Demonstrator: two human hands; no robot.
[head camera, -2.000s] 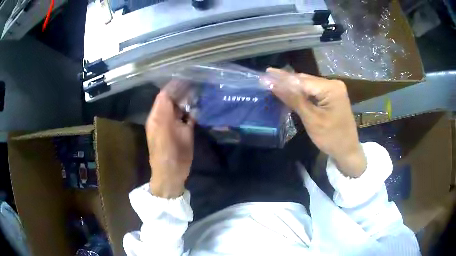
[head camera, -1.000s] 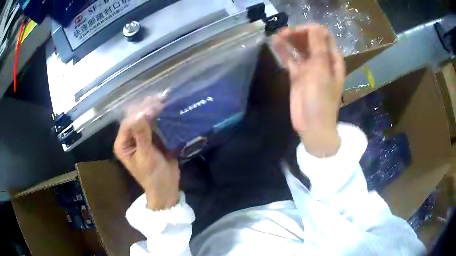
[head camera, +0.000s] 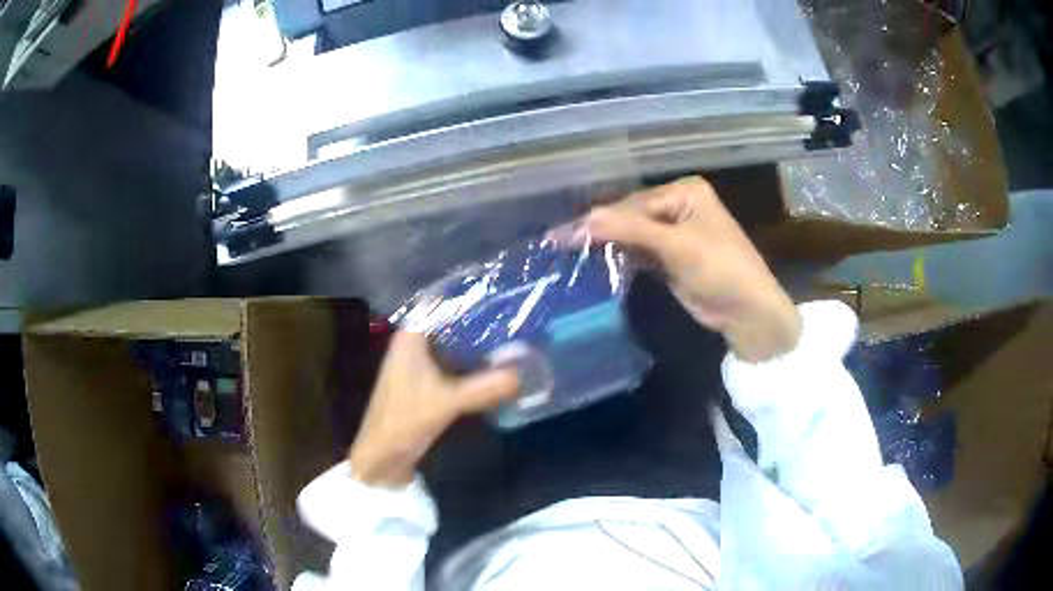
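A dark blue boxed smartwatch (head camera: 572, 335) with a light-blue patch is inside a clear film bag (head camera: 508, 283), in the air in front of the heat sealer (head camera: 497, 81). My left hand (head camera: 422, 398) grips the box's left side, thumb over the watch picture. My right hand (head camera: 693, 248) pinches the film at the box's upper right. The film's far part reaches the sealing bars (head camera: 543, 152); whether it lies between them cannot be told. The box is slightly blurred.
An open left-hand carton (head camera: 277, 427) holds blue boxes. The film bag carton (head camera: 987, 150) with crumpled clear plastic stands beyond the sealer's right end. The right-hand carton (head camera: 1005, 404) holds shiny blue boxes. A round knob (head camera: 528, 23) is on the sealer.
The view has turned back level. My right hand has come down from the bars' right end to the film near the box. The box now shows its watch picture and light-blue patch more fully.
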